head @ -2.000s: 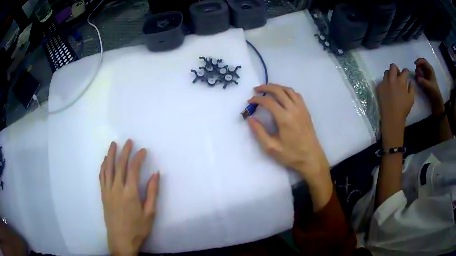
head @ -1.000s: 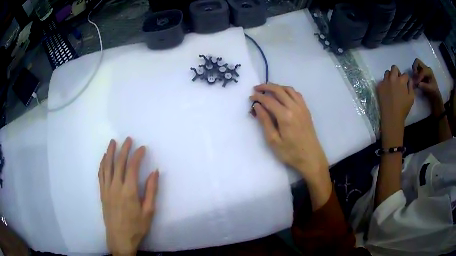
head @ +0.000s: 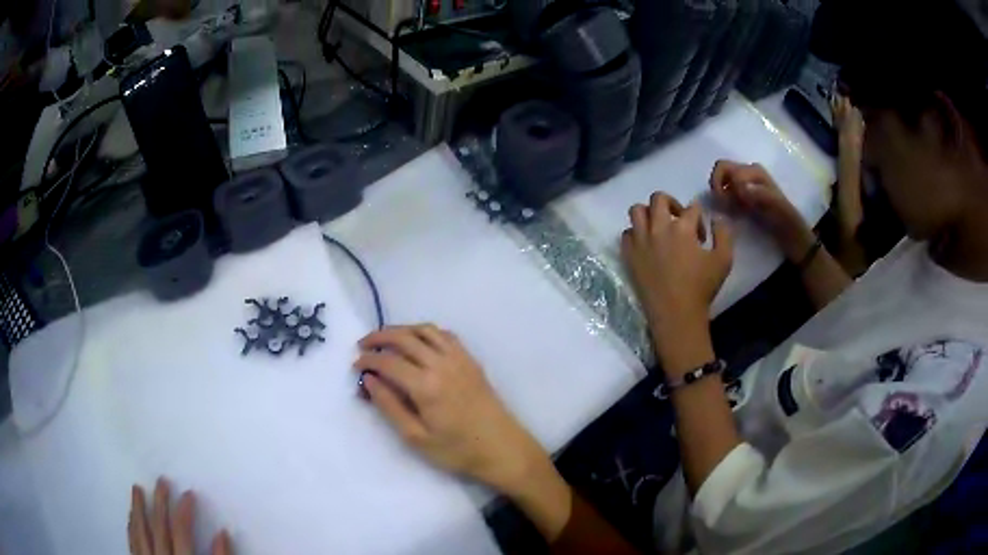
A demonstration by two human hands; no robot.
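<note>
My right hand (head: 439, 401) rests on the white foam sheet (head: 163, 401), its thumb and fingers closed on the plug end of the USB cable (head: 366, 280). The plug is mostly hidden by the fingers. The cable's dark blue lead curves up from the hand to the back of the sheet. My left hand (head: 171, 529) is cut off by the bottom edge; its fingers lie spread and flat on the foam with nothing seen in them. A cluster of small black brackets (head: 281, 326) with pale round centres lies left of the cable.
Dark rounded-square sleeves (head: 252, 206) stand in a row at the back; more are stacked (head: 607, 108) behind. Bubble wrap (head: 574, 271) runs between the work spots. A person (head: 867, 379) sits at the right, hands over the neighbouring foam. A white cable (head: 78, 314) loops at left.
The camera view has turned right and up, so the bench things sit lower and further left. My right hand has closed on the plug, which showed between its open fingers two seconds ago.
</note>
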